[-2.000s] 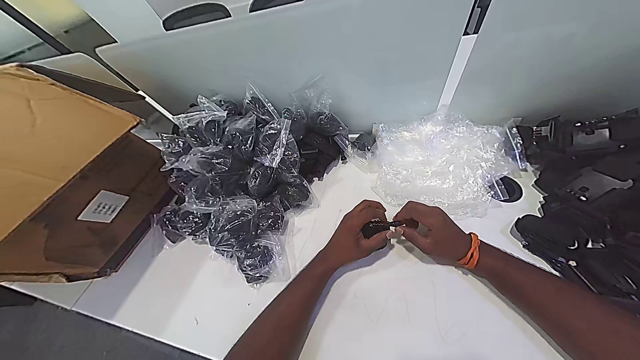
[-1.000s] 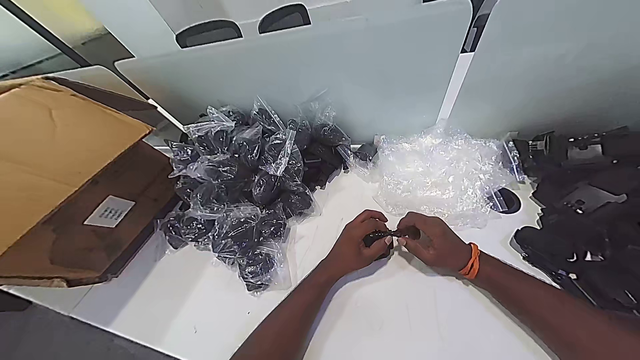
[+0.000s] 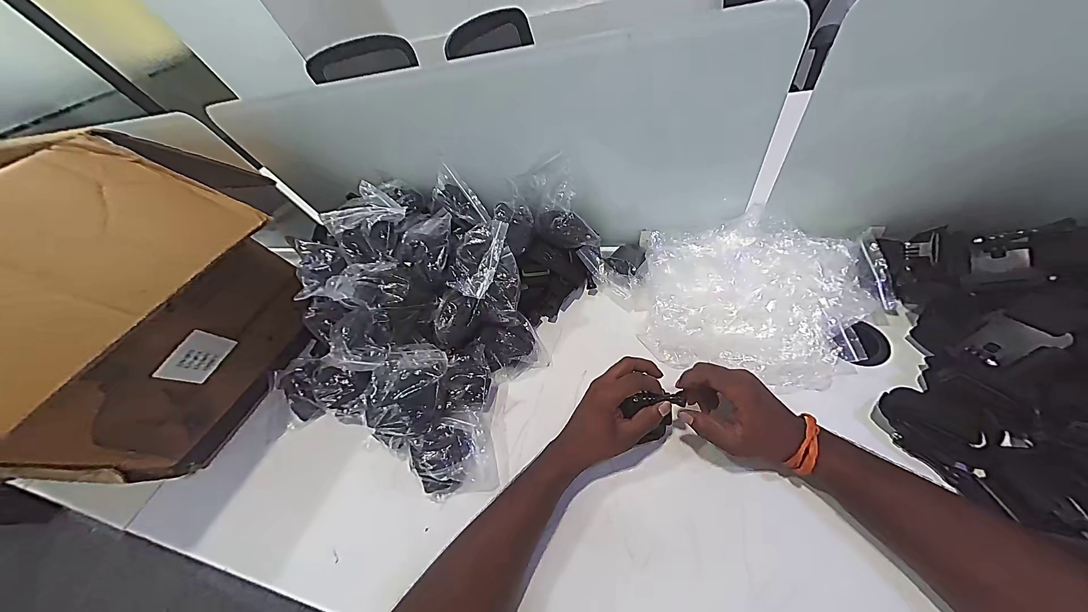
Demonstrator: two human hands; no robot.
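Between my two hands, above the white table (image 3: 680, 544), is a small black part (image 3: 643, 403), partly hidden by the fingers; what it is I cannot tell. My left hand (image 3: 616, 412) grips its body between thumb and fingers. The fingertips of my right hand (image 3: 735, 412) pinch its right end. An orange band circles the right wrist. Just beyond the hands lies a heap of clear plastic bags (image 3: 748, 297). To the left is a pile of black items in clear zip bags (image 3: 408, 314).
An open cardboard box (image 3: 110, 297) with a white label stands at the left. Black parts (image 3: 1003, 382) are heaped at the right, beside a round black piece (image 3: 865, 343). A grey partition (image 3: 510, 136) runs along the table's back, with chair backs (image 3: 361, 59) behind it.
Both hands stay together around the black part, with small shifts of the fingers. The piles and the box have not plainly changed.
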